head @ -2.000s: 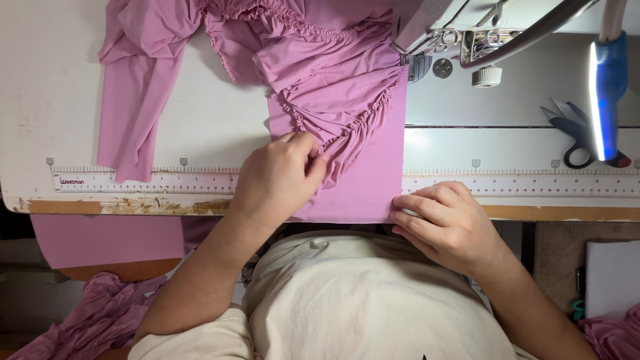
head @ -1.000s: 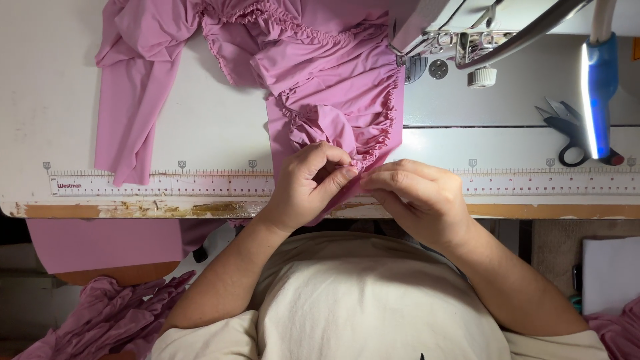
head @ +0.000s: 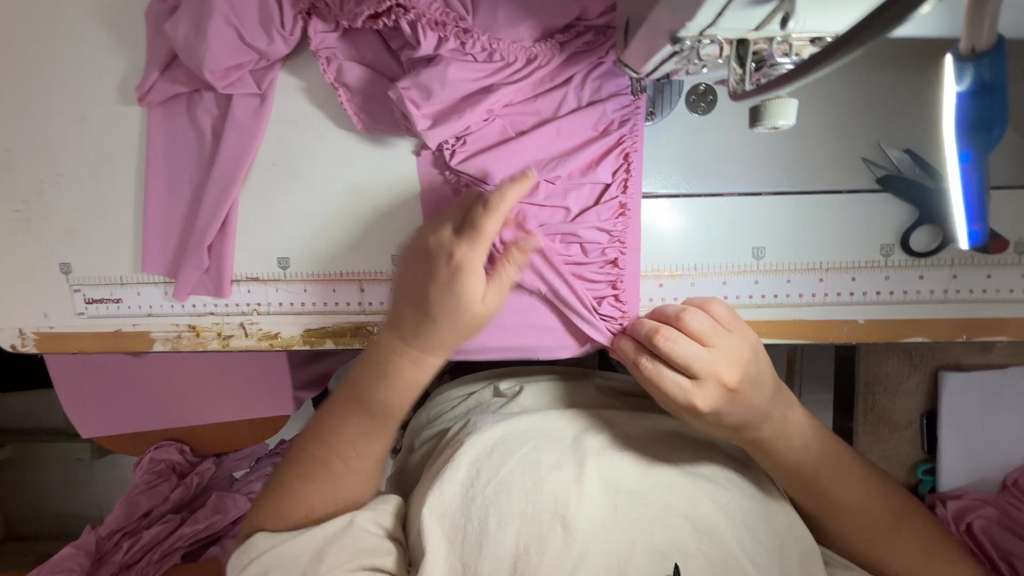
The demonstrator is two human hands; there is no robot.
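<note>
Gathered pink fabric [head: 512, 120] lies across the table, its right edge running under the presser foot area of the sewing machine [head: 688, 48]. A flat pink panel [head: 528, 328] shows beneath it near the front edge. My right hand [head: 696, 364] pinches the corner of the gathered edge between thumb and fingers at the table's front edge. Over the gathered part is my left hand [head: 456, 272], slightly blurred, with thumb and forefinger apart; whether its hidden fingers touch the cloth cannot be told.
Ruler strips [head: 240, 294] run along the table's front edge [head: 96, 342]. Black-handled scissors [head: 920, 200] and a lit blue lamp [head: 976, 144] are at the right. More pink fabric [head: 168, 392] hangs at the lower left, above a crumpled pile [head: 176, 504].
Both hands were together at the front corner one second ago. My left hand has moved up and left over the gathers; my right hand stays at the corner. The bunched cloth is spread flatter.
</note>
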